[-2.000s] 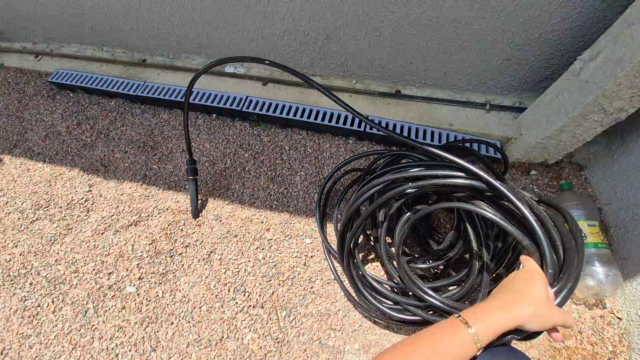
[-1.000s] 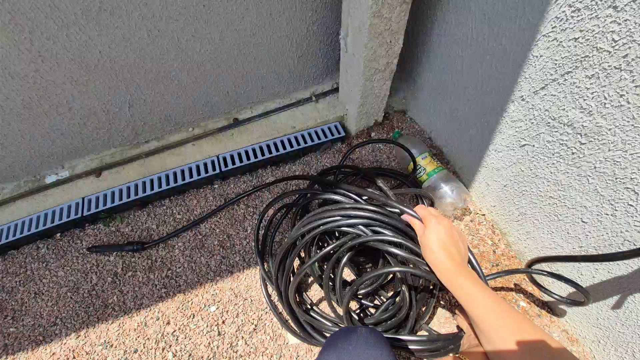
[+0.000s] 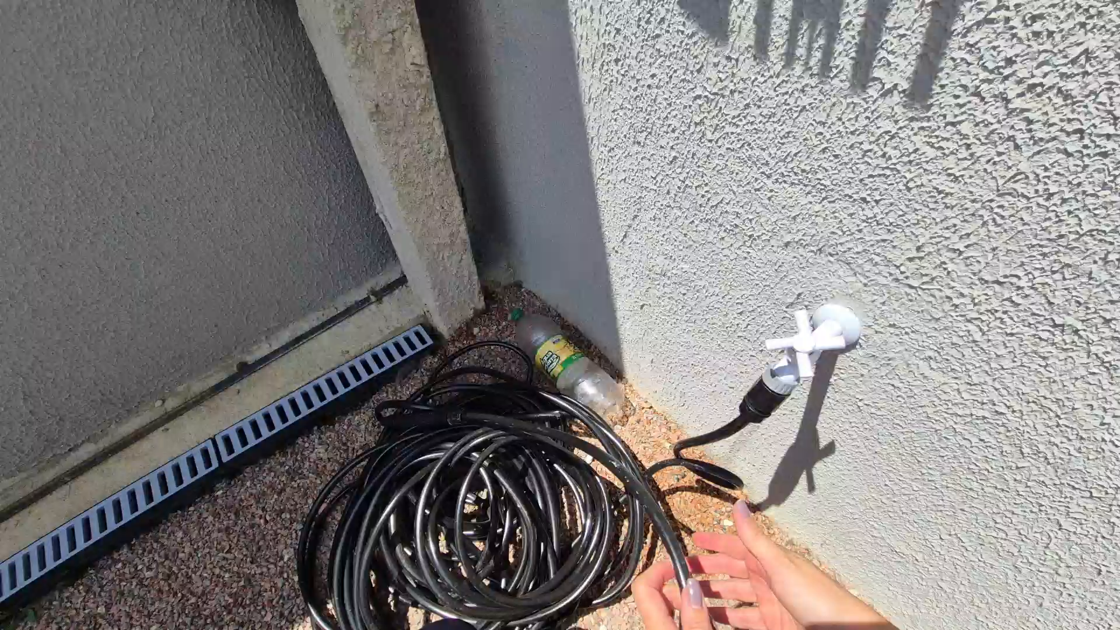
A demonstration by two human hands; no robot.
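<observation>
A black garden hose (image 3: 490, 516) lies in a loose, many-looped coil on the gravel. At the bottom edge, my left hand (image 3: 672, 602) is closed around strands on the coil's right side. Just right of it, my right hand (image 3: 766, 573) has its thumb raised and fingers apart, their tips close to those strands; whether they touch cannot be told. A black connector (image 3: 763, 399) joins a hose end to the spout of a white wall tap (image 3: 805, 343) with a cross handle. The hose's other end fitting cannot be made out clearly.
A clear plastic bottle (image 3: 582, 381) with a green cap lies between the coil and the textured wall (image 3: 927, 219). A slotted drain grate (image 3: 315, 398) runs along the left wall's base to a concrete pillar (image 3: 407, 157). Reddish gravel (image 3: 219, 542) covers the ground.
The long loose hose end that lay out to the left one second ago no longer extends there. My right hand has left the coil's top and opened. The view has swung right, showing the tap.
</observation>
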